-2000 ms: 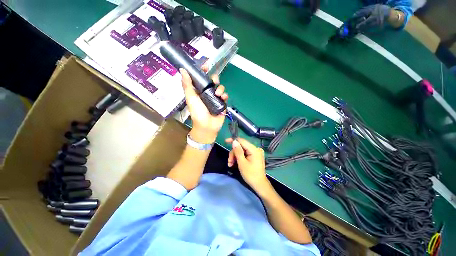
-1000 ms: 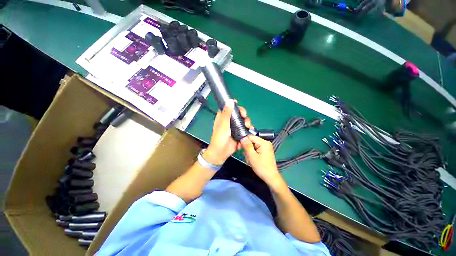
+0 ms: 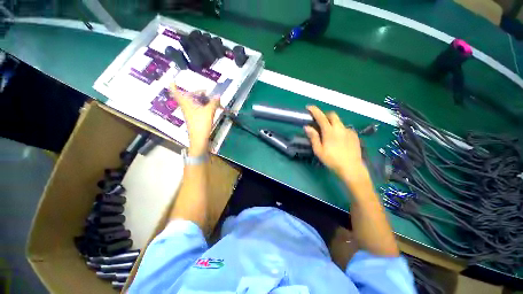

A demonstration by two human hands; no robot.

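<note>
A glossy dark handle housing (image 3: 281,113) lies along the green bench, its right end under my right hand (image 3: 335,140), whose fingers close around it. A second dark housing (image 3: 276,141) lies just below it, with its ribbed end partly under my right hand. My left hand (image 3: 196,113) is over the white parts tray (image 3: 123,72), thumb and finger spread around a small dark thing, too blurred to tell if it is held. A thin dark cord-like line (image 3: 244,124) runs from the tray edge toward the second housing. Short black sleeves (image 3: 198,51) stand grouped on the tray.
Grey power cords (image 3: 459,189) with blue and white wire tips are heaped at right. An open carton (image 3: 63,189) of dark tubes stands at lower left. Across the belt are a pink-ringed unit (image 3: 459,49) and a dark unit with blue wires (image 3: 309,23).
My hands have separated; my left hand has moved left over the tray. The housing held upright-slanted in both hands now lies nearly level, under my right hand. The belt units have shifted left.
</note>
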